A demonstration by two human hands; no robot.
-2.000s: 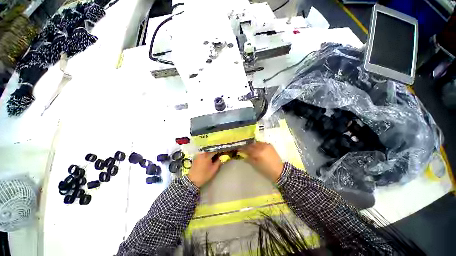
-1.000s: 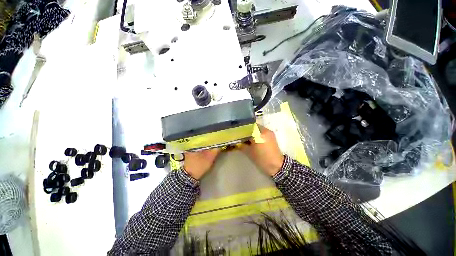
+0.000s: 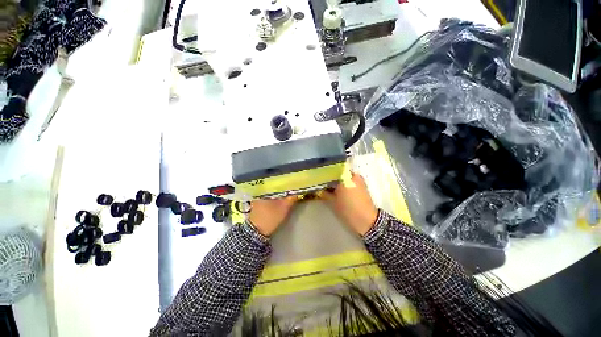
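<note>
The white sewing machine head (image 3: 290, 158), with a dark grey and yellow front edge, stands in front of me. My left hand (image 3: 271, 214) and my right hand (image 3: 350, 203) are at its lower edge, fingertips under the head. Small yellow and dark bits show between the fingertips; the head hides what they hold. The grey-beige bed plate (image 3: 313, 233), edged with yellow tape, lies between my forearms. Black loops (image 3: 85, 237) lie scattered on the white table to the left, some close to my left hand.
A crinkled clear plastic bag (image 3: 560, 151) with black pieces (image 3: 471, 158) lies right of the machine. A dark screen (image 3: 547, 39) stands beyond it. A red switch (image 3: 221, 189) is left of the head. Speckled dark cords (image 3: 39, 56) lie far left. A white basket (image 3: 18, 263) is at the left edge.
The view has moved closer over the machine since two seconds ago, then shifted slightly back. Both hands stay at the head's lower edge. The loops on the table look unchanged.
</note>
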